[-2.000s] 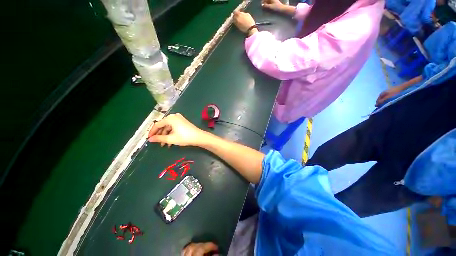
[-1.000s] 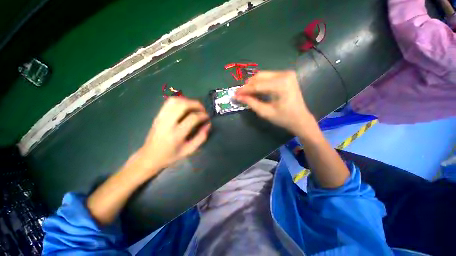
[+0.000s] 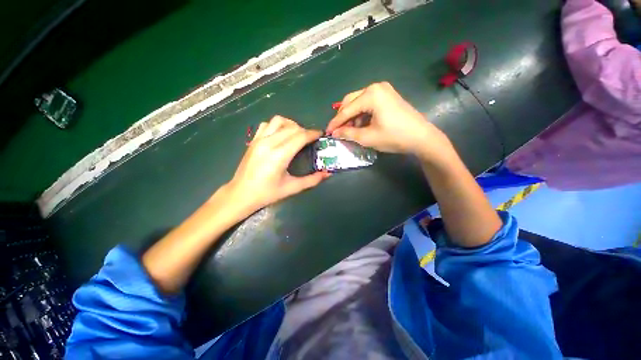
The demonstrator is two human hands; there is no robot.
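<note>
The open phone half-assembly lies on the dark green bench, its green and silver-white face up. My left hand grips the phone's left end between thumb and fingers. My right hand is at the phone's upper edge, its thumb and fingertips pinched together close to my left fingertips. A small bit of red shows at those fingertips; I cannot tell if it is held. Most of the red slivers are hidden behind my right hand. A bit of the second red pile shows beyond my left hand.
A red tape roll with a thin black cord lies at the right of the bench. Another phone unit is on the green belt beyond the whitish strip. A pink sleeve is at upper right. Black shiny wrapping is at lower left.
The view has swung from the right side to the bench in front. My left hand came in and took hold of the phone. My right hand moved from the far bench edge to the phone.
</note>
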